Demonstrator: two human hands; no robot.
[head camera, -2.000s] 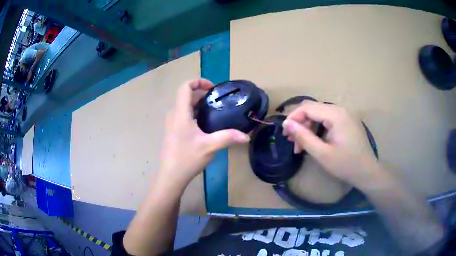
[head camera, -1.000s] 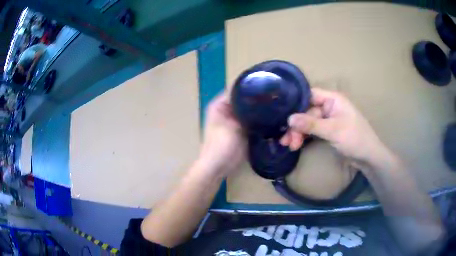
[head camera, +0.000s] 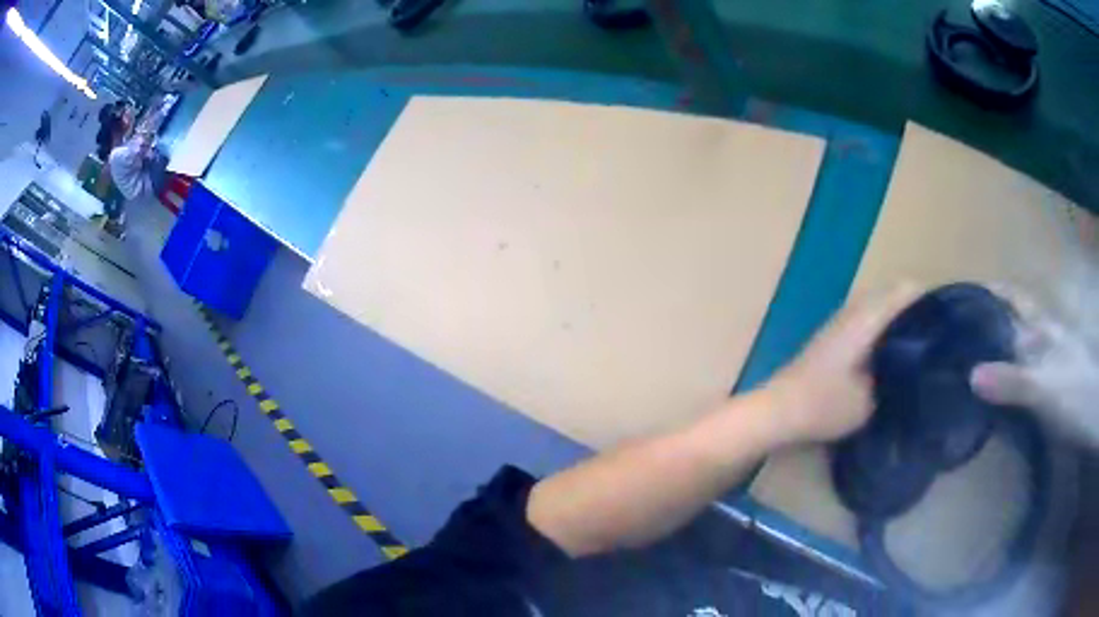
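Observation:
A black ear cup (head camera: 934, 350) is held between my two hands at the right of the view, its face blurred. My left hand (head camera: 838, 368) grips it from its left side. My right hand (head camera: 1055, 374) is on its right side, pale and blurred, with a fingertip on the cup. A second black ear cup (head camera: 880, 476) shows just below, touching or overlapped by the first. The black headband (head camera: 964, 591) curves below and to the right, over the tan sheet (head camera: 952, 217). Any wire between the parts cannot be made out.
Another tan sheet (head camera: 566, 253) lies left on the green bench (head camera: 801, 283). A headphone (head camera: 982, 60) is beyond at the upper right. Blue bins (head camera: 217, 253), yellow-black floor tape (head camera: 307, 458) and a blue rack are at left. A person (head camera: 130, 163) is far off.
The view has swung left, so the work now sits at the right edge. My hands still hold the cup, whose domed, shiny face no longer shows clearly. The loose cups have left the view.

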